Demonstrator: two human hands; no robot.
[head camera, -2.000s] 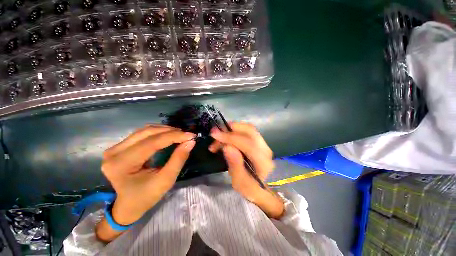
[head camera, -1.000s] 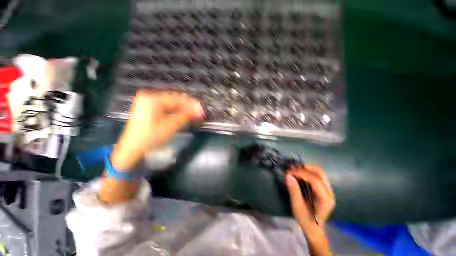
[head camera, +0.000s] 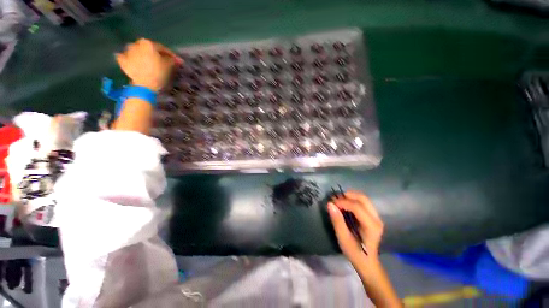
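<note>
My left hand (head camera: 147, 65), with a blue strap (head camera: 135, 93) on the wrist, is at the far left corner of the clear blister tray (head camera: 271, 163). It is blurred, and whether it holds a module cannot be told. The tray has rows of pockets with small dark modules (head camera: 295, 50). My right hand (head camera: 359, 221) is shut on dark tweezers (head camera: 354, 227) in front of the tray's right part. A heap of small black parts (head camera: 296, 192) lies on the green mat (head camera: 421, 198), just left of my right hand.
A white and red bag or package (head camera: 36, 174) with dark items lies at the left, beside my sleeve. Blue bins (head camera: 481, 271) and a yellow floor line (head camera: 442, 296) are at the lower right. A person's pale sleeve (head camera: 524, 255) shows at the right edge.
My left hand has left the heap and moved over the tray to its far left corner. My right hand stays by the heap with the tweezers. The view has turned so the whole tray shows.
</note>
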